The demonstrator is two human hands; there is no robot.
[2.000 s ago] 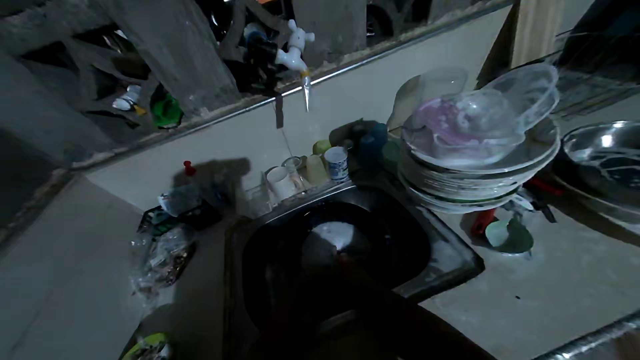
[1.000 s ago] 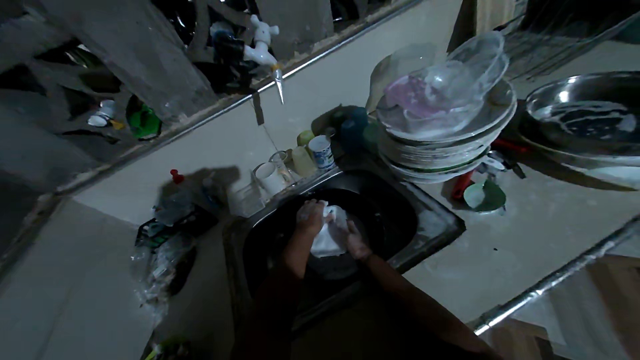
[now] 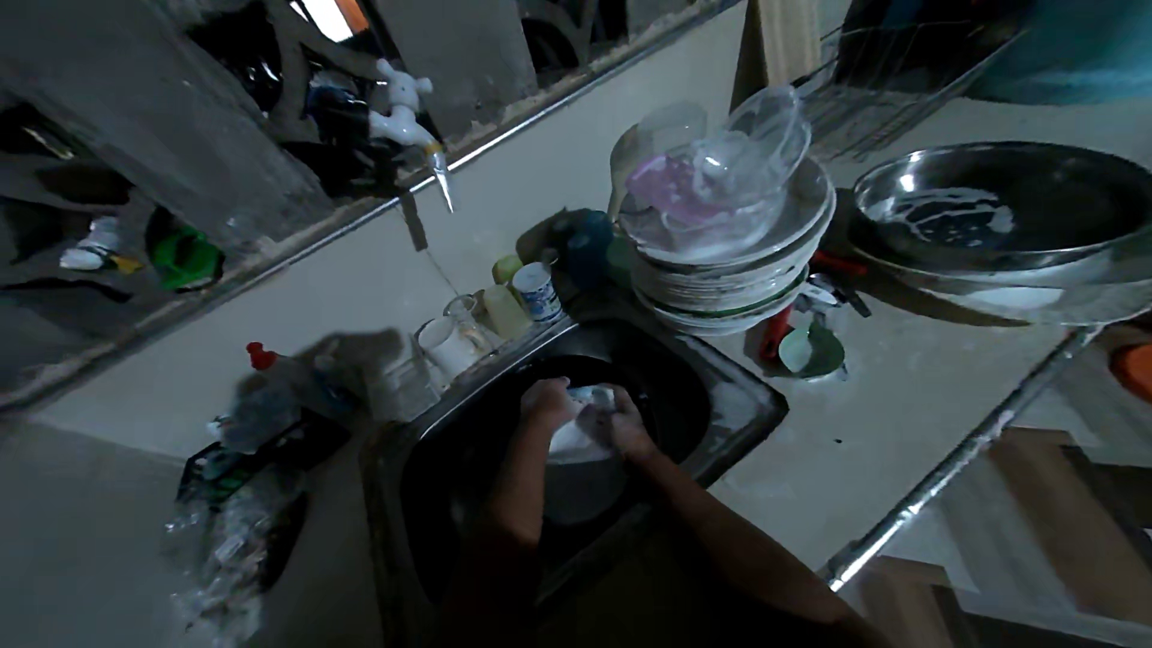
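In the dark sink basin [image 3: 684, 360], my left hand [image 3: 546, 405] and my right hand [image 3: 627, 423] grip a small white item [image 3: 580, 432] from its two sides. Its exact kind is too dim to tell; it may be a cup or a small container. Below my hands lies a dark round vessel or water surface, hard to make out. Behind the basin's back rim stand a white mug [image 3: 447, 346], a pale yellow cup [image 3: 506, 312] and a patterned white cup [image 3: 536, 292].
Right of the sink rise stacked plates [image 3: 729, 288] topped with clear plastic bowls [image 3: 720, 180]. Beyond are a green cup [image 3: 812, 349] and a large metal basin [image 3: 999, 207]. A white faucet [image 3: 405, 121] hangs above the wall ledge. Plastic bags [image 3: 229, 558] lie at left.
Two seconds ago my hands were barely visible in the dark sink; now both show plainly on the white item. Since one second ago they hold it in nearly the same place.
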